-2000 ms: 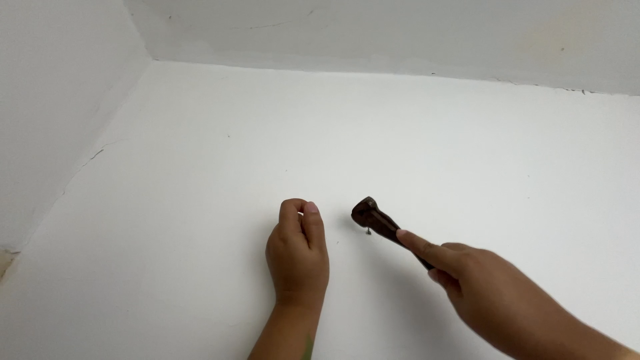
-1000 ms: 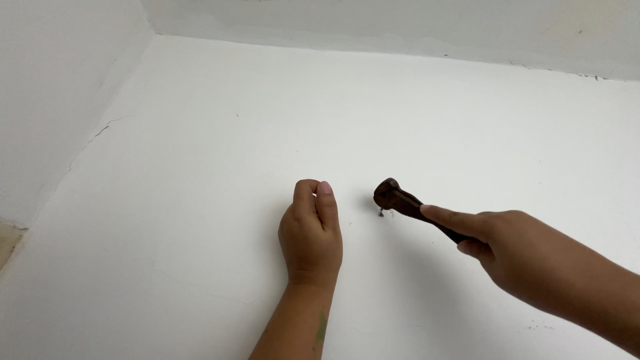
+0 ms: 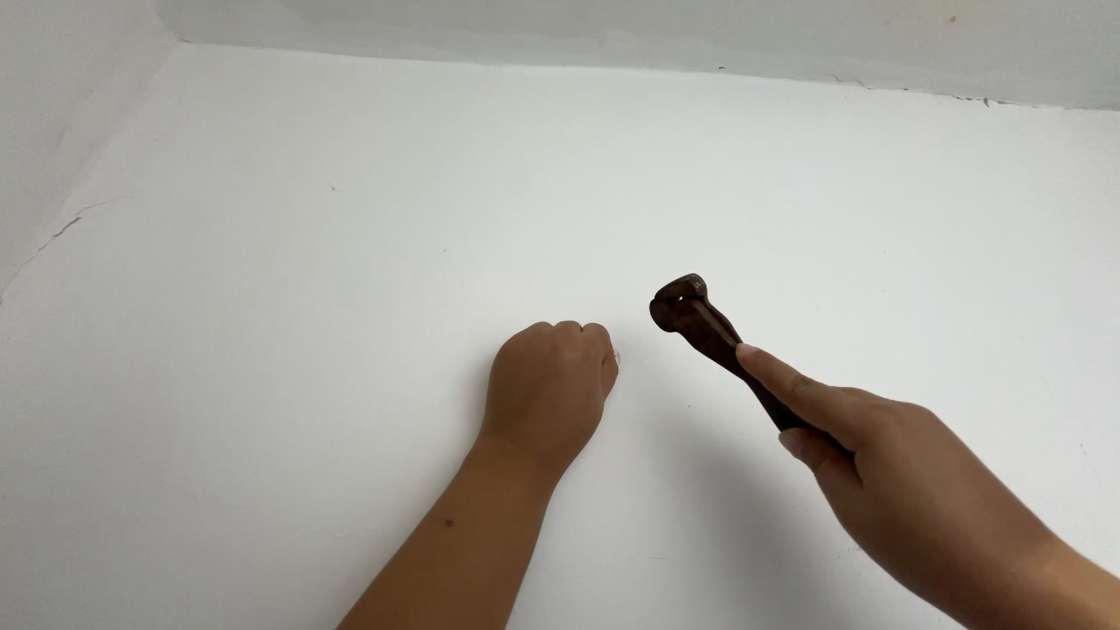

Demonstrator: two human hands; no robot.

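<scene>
My right hand (image 3: 910, 490) grips dark brown metal pincers (image 3: 704, 328) by the handles, index finger stretched along them. Their rounded jaws point up and left, in front of the white wall (image 3: 350, 332). To the left and slightly lower, my left hand (image 3: 551, 385) is curled into a fist, its back towards me. A tiny pale glint shows at the fist's right edge; what the fingers may hold is hidden. A small gap separates the fist from the pincers' jaws. Whether the jaws touch the wall cannot be told.
Grey surfaces border the white wall along the top (image 3: 560, 31) and at the upper left (image 3: 70, 105). A crack (image 3: 66, 227) runs near the left edge, and chipped paint (image 3: 984, 101) marks the upper right border. A small dark speck (image 3: 689, 406) lies below the pincers.
My left hand has turned from an upright pinch with its fingertips showing to a fist with its back towards me. The small nail seen at the pincers' jaws earlier no longer shows there.
</scene>
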